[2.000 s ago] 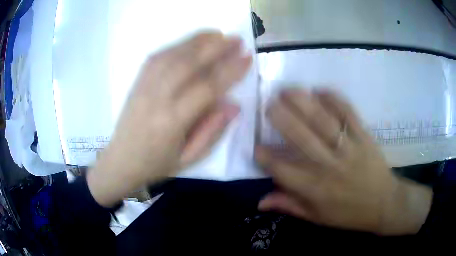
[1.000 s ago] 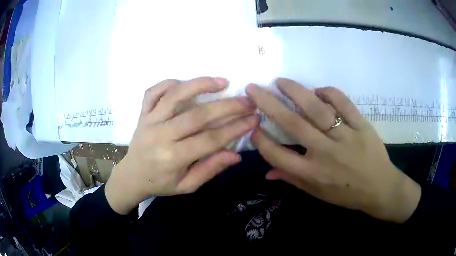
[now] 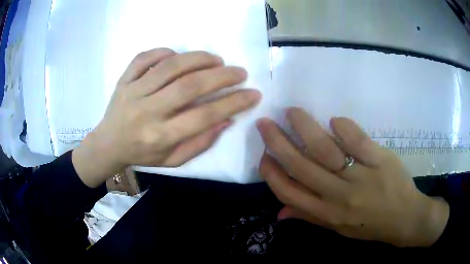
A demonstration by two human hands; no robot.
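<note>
A white fabric panel (image 3: 206, 178) lies on the white table, overexposed at the top; its right edge runs up the middle of the view and its lower edge reaches the table front. My left hand (image 3: 175, 103) lies flat on the fabric, fingers slightly spread and pointing right. My right hand (image 3: 330, 175), with a ring, is at the fabric's lower right edge. Its index fingertip and thumb side are at that edge; whether it pinches the cloth is hidden.
The white table (image 3: 361, 87) has a ruler scale along its front edge. A grey machine bed (image 3: 361, 23) is at upper right, with a dark piece (image 3: 271, 18) at its left. Crumpled white fabric (image 3: 15, 126) is at far left; a cardboard box (image 3: 122, 181) is below.
Since one second ago my hands have moved apart; my left hand has shifted up and left onto the panel. The fabric's lower right part, bunched under my fingers then, now lies flatter.
</note>
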